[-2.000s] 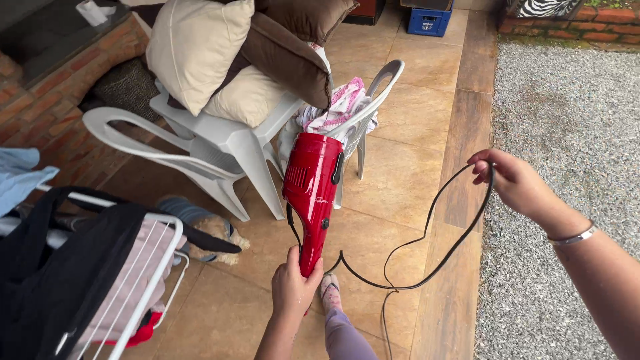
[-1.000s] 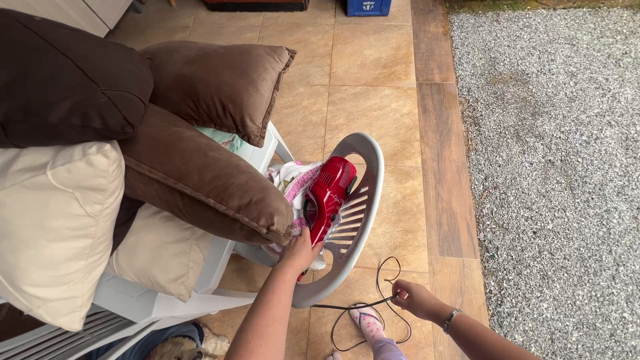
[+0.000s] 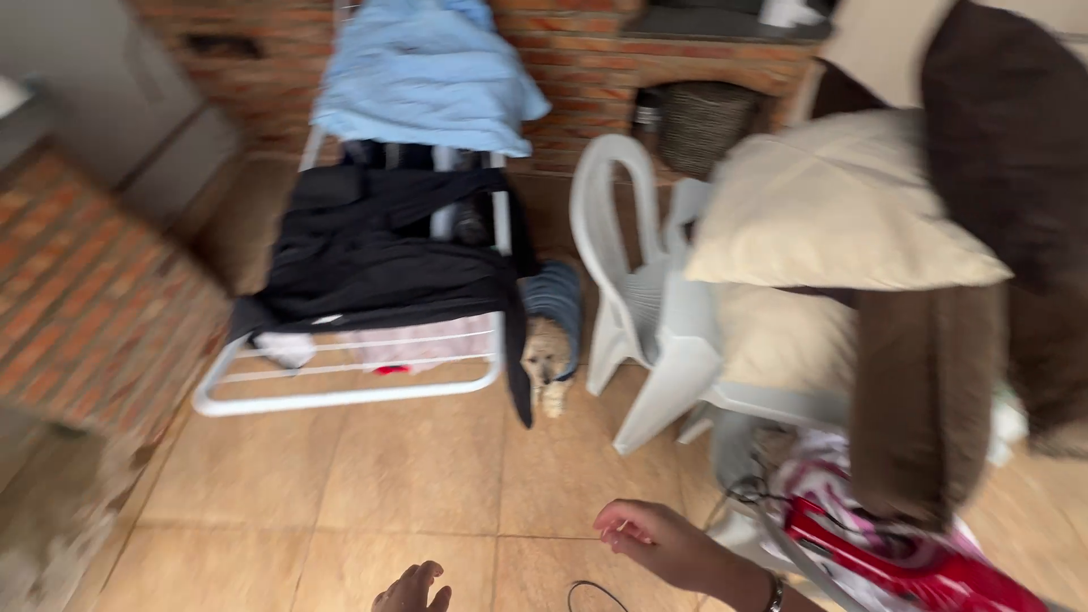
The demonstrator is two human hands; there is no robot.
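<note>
A red handheld vacuum cleaner (image 3: 918, 561) lies at the lower right, on pink and white cloth (image 3: 820, 463) on a plastic chair. My right hand (image 3: 650, 540), with a bracelet at the wrist, is to the left of the vacuum, its fingers loosely curled and holding nothing. At the bottom edge my left hand (image 3: 412, 588) shows only in part, fingers apart with nothing in them. A loop of black cord (image 3: 595, 585) is on the tiled floor below my right hand.
A white drying rack (image 3: 348, 401) carries black clothing (image 3: 382, 246) and a light blue cloth (image 3: 425, 76). Beside it a dog (image 3: 548, 340) in a blue garment is on the floor. White plastic chairs (image 3: 616, 255) and piled cushions (image 3: 841, 204) stand right; brick walls (image 3: 93, 289) border the floor.
Both hands have let go: the left of the red vacuum, now on the chair, the right of the black cord. The view has swung left to the drying rack.
</note>
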